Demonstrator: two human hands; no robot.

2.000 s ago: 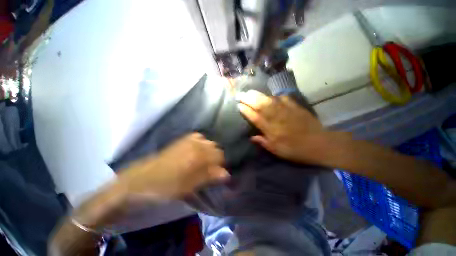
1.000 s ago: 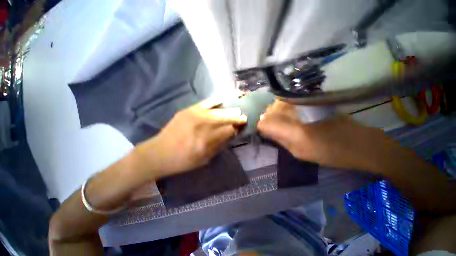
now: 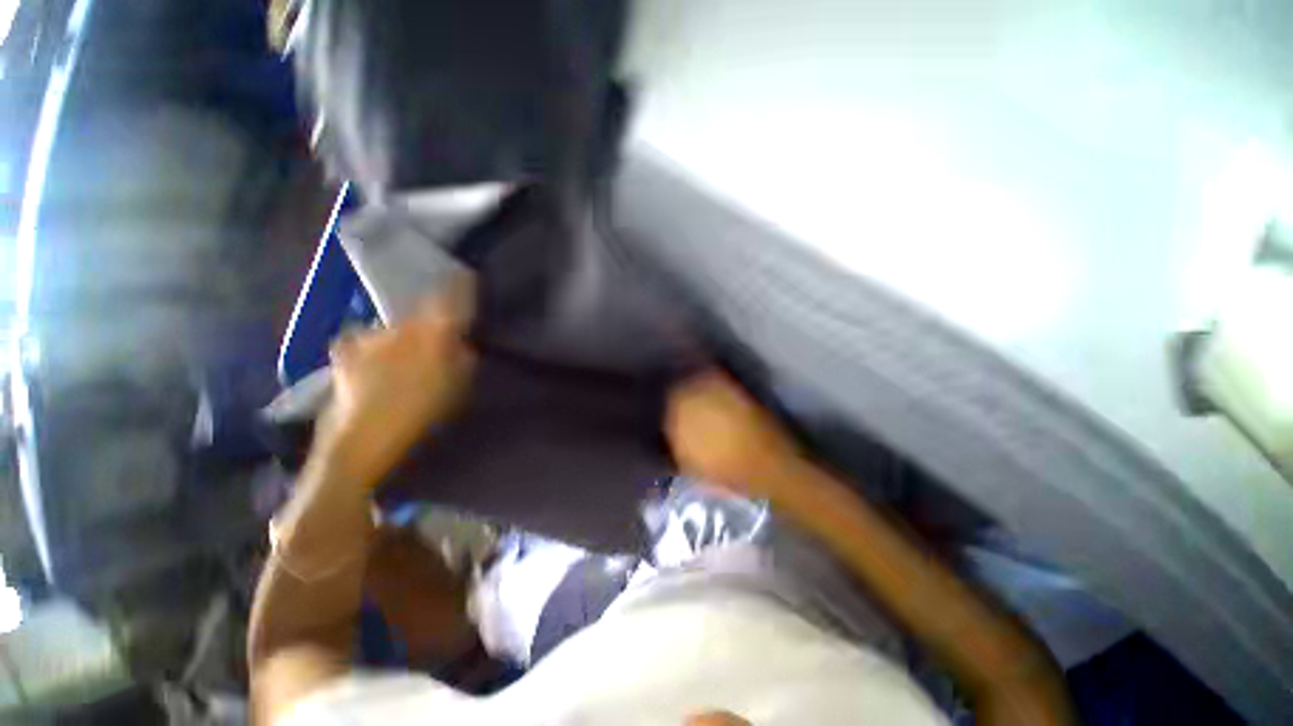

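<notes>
A dark grey garment panel [image 3: 546, 426] is stretched between my two hands, left of the table and over my lap. My left hand [image 3: 404, 362] grips its left side, beside a pale grey cloth piece [image 3: 404, 263]. My right hand [image 3: 723, 433] grips its right side near the table edge. Both hands are blurred and the fingers are partly hidden. More dark cloth [image 3: 475, 99] hangs just beyond the panel at the table's left edge.
The white machine table [image 3: 908, 156] with its grey front edge [image 3: 908, 369] runs diagonally on the right. A pale machine part [image 3: 1255, 348] is cut off at the right rim. A blurred dark area lies to the left.
The view has swung left, away from the needle area. The panel has left the table top, and my hands now hold it off the table's left edge.
</notes>
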